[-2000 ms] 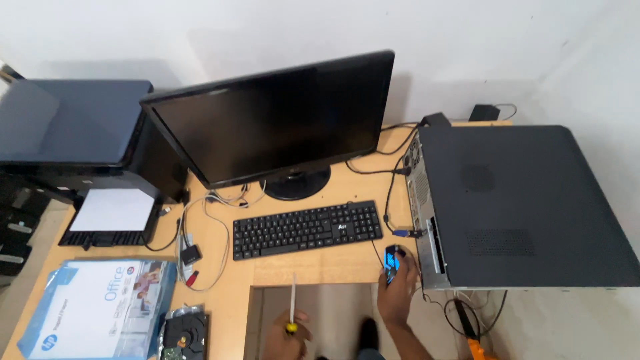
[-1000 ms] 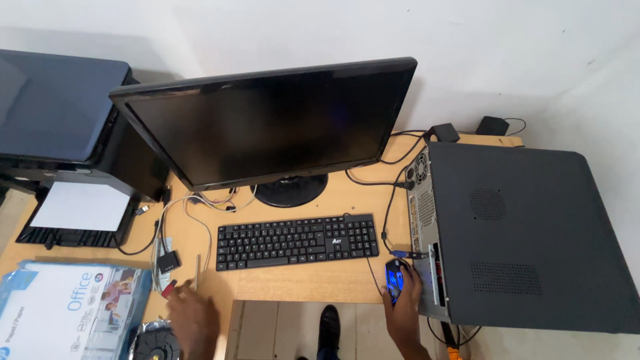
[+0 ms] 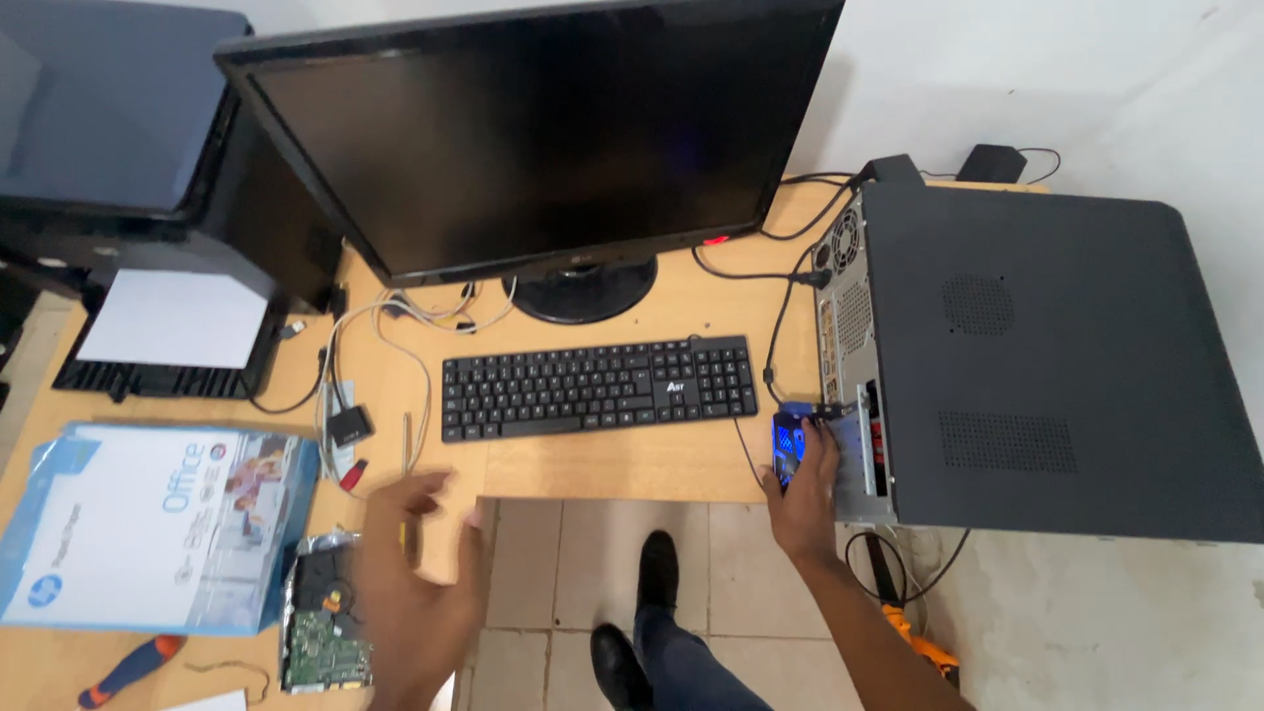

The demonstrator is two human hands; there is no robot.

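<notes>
My left hand is blurred above the desk's front edge, its fingers apart and holding nothing. Behind its fingers lies a screwdriver, the metal shaft in sight and the handle mostly hidden. My right hand rests around a black computer mouse glowing blue, close against the rear of a computer tower lying on its side. A black keyboard is between the hands, below a dark monitor. An open-faced hard drive, with a green circuit board, is partly covered by my left hand.
A printer holding white paper stands at the left, with an HP paper pack before it. Near them are a red-and-blue-handled tool, a black adapter and loose cables. Orange-and-black equipment is on the floor.
Two seconds ago my left hand held the yellow-handled screwdriver; now it lies on the desk and the hand is empty. My right hand stays on the mouse. The view has moved closer.
</notes>
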